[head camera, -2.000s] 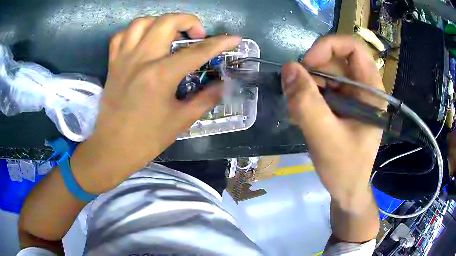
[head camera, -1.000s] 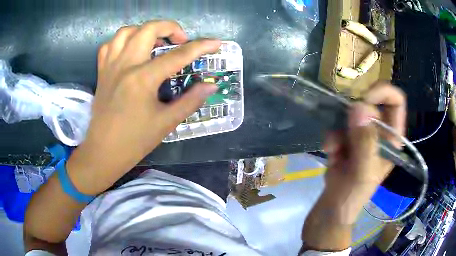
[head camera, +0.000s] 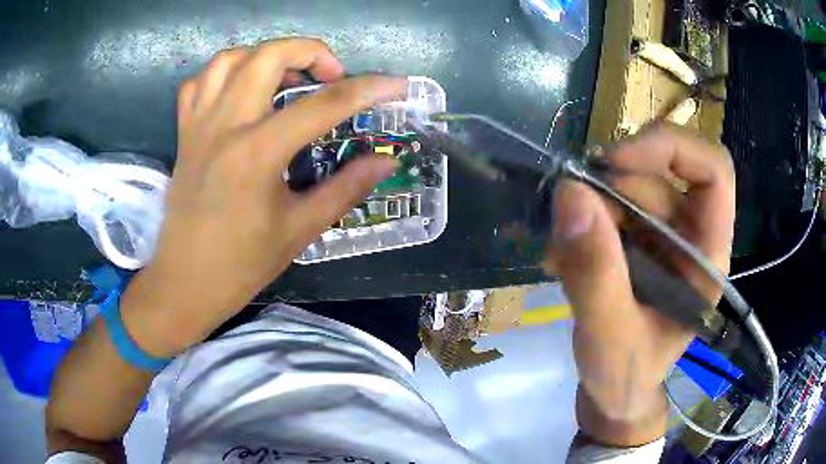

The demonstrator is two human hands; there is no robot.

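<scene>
The white open power strip housing lies on the dark mat. In it are a green circuit board with a yellow part and thin coloured wires. My left hand lies over the housing's left side, thumb and fingers spread across it and holding it; the palm hides that side. My right hand grips the black soldering iron, which is blurred. The curved metallic solder feed tube runs along it. Its end is at the housing's upper right; exact contact of the tip cannot be told.
A bagged white cord lies left of the housing. A cardboard carton at the upper right holds cream-handled cutters. A clear bag with blue is at the top. A blue bin sits below the bench edge at left.
The right hand with the iron went right, away from the housing, then came back left to its upper right. The left hand and housing shifted slightly left.
</scene>
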